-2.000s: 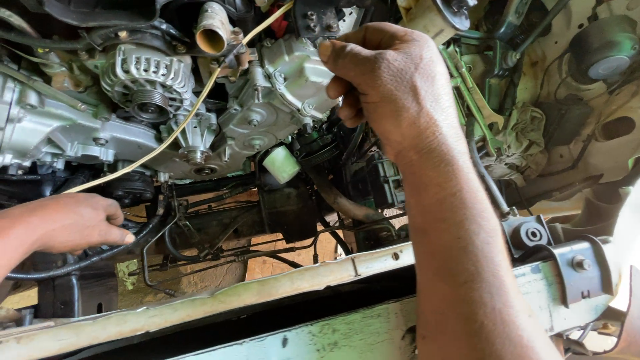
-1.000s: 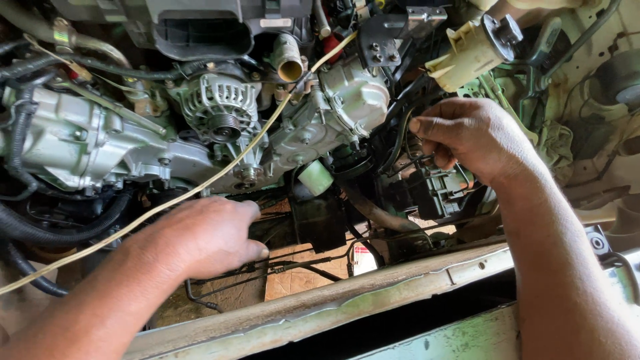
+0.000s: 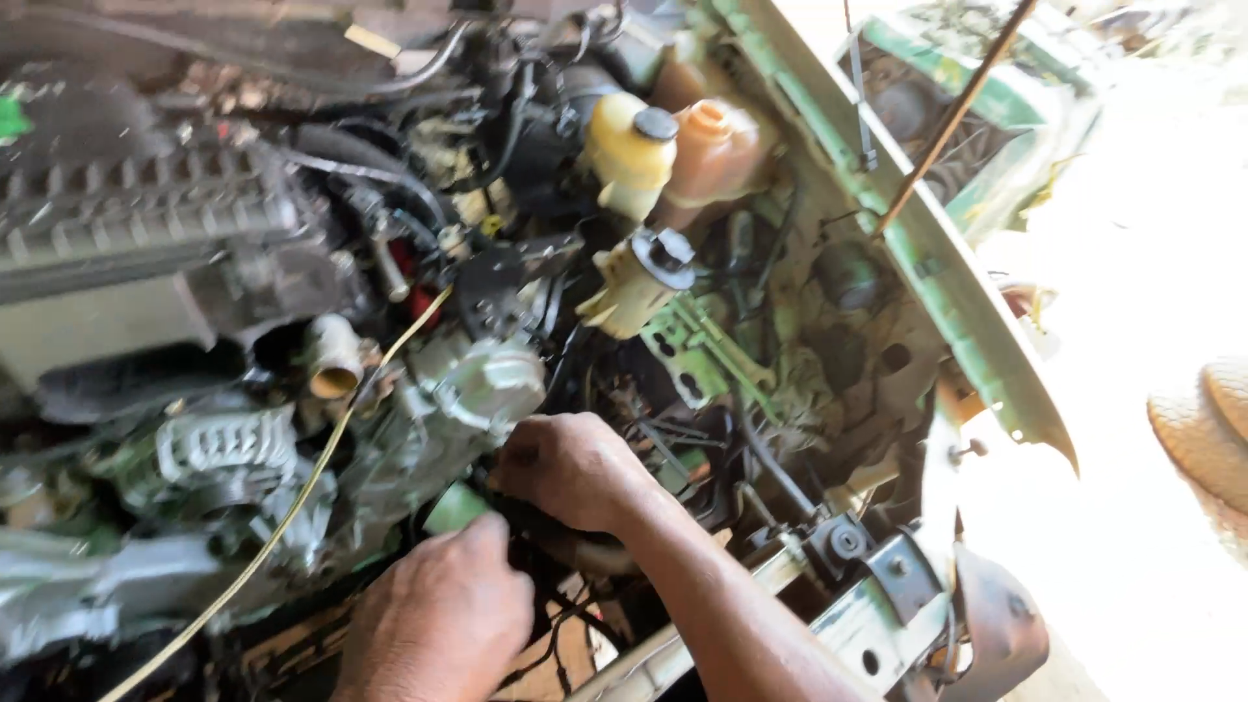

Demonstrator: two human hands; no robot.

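Low in the engine bay, my left hand (image 3: pixel 444 609) reaches in just below a pale green cylindrical part, likely a filter (image 3: pixel 456 509). My right hand (image 3: pixel 561 473) is bent at the wrist beside that part, under the round metal cover (image 3: pixel 492 382) on the engine's front. The fingertips of both hands are hidden or blurred, so what they touch cannot be told. To the left are the alternator (image 3: pixel 226 448) and an open metal pipe end (image 3: pixel 334 370). A thin yellowish cord (image 3: pixel 292 509) runs diagonally across the engine.
A capped plastic fluid reservoir (image 3: pixel 632 283) sits above my right hand, with a yellow reservoir (image 3: pixel 632 151) and an orange-brown one (image 3: pixel 712 146) behind. The green fender edge (image 3: pixel 907 244) and a thin rusty rod (image 3: pixel 951 122) are at right. The front crossmember (image 3: pixel 648 665) passes under my right forearm.
My two hands have come close together beside the pale green part; a second ago they were well apart. The view has swung to show more of the right side.
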